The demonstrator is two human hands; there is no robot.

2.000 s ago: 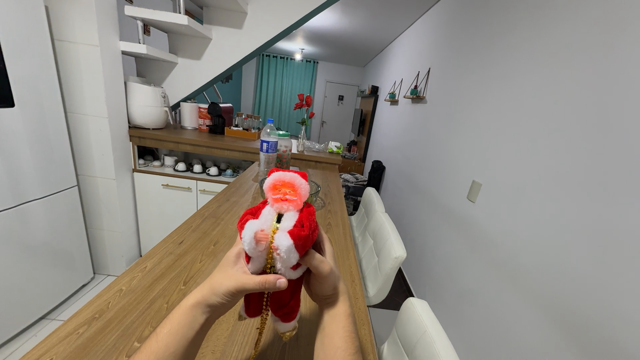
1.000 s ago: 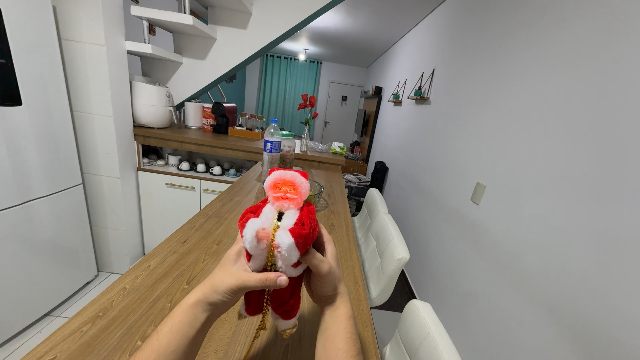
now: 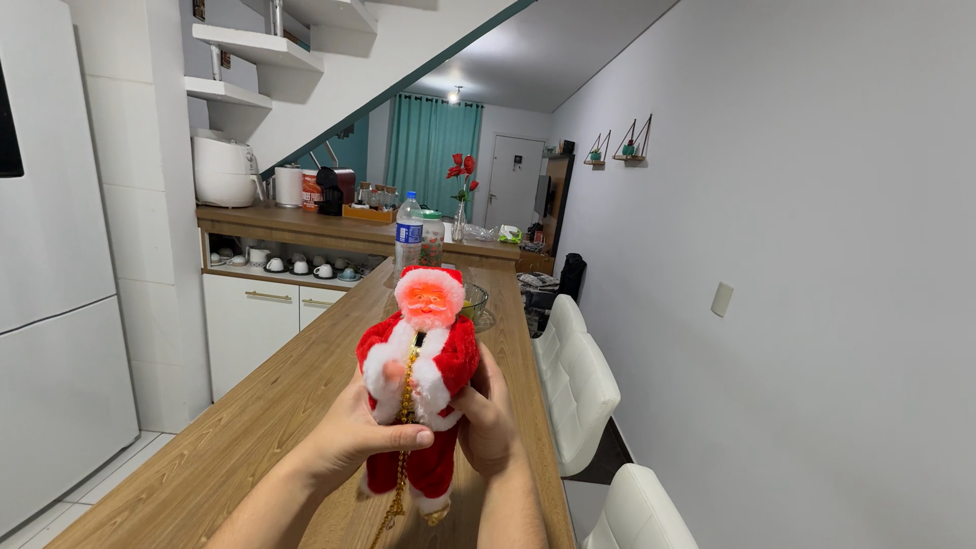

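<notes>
A plush Santa Claus figure [image 3: 442,358] in a red suit with white trim is held upright over the wooden counter, facing me. My left hand [image 3: 354,431] grips its waist from the left, the thumb lying across the front. On the other side my right hand [image 3: 492,415] holds it, with the fingers partly hidden behind the figure. A gold bead chain [image 3: 401,465] hangs from the chest down past the legs. The face looks pinkish and lit. Whether the feet touch the counter I cannot tell.
Behind the figure on the wooden counter [image 3: 252,412] stand a glass bowl [image 3: 476,301], a plastic bottle [image 3: 409,229] and a jar with a green lid [image 3: 431,240]. White padded chairs [image 3: 583,396] line the right side. A white air fryer [image 3: 223,171] sits on the back counter.
</notes>
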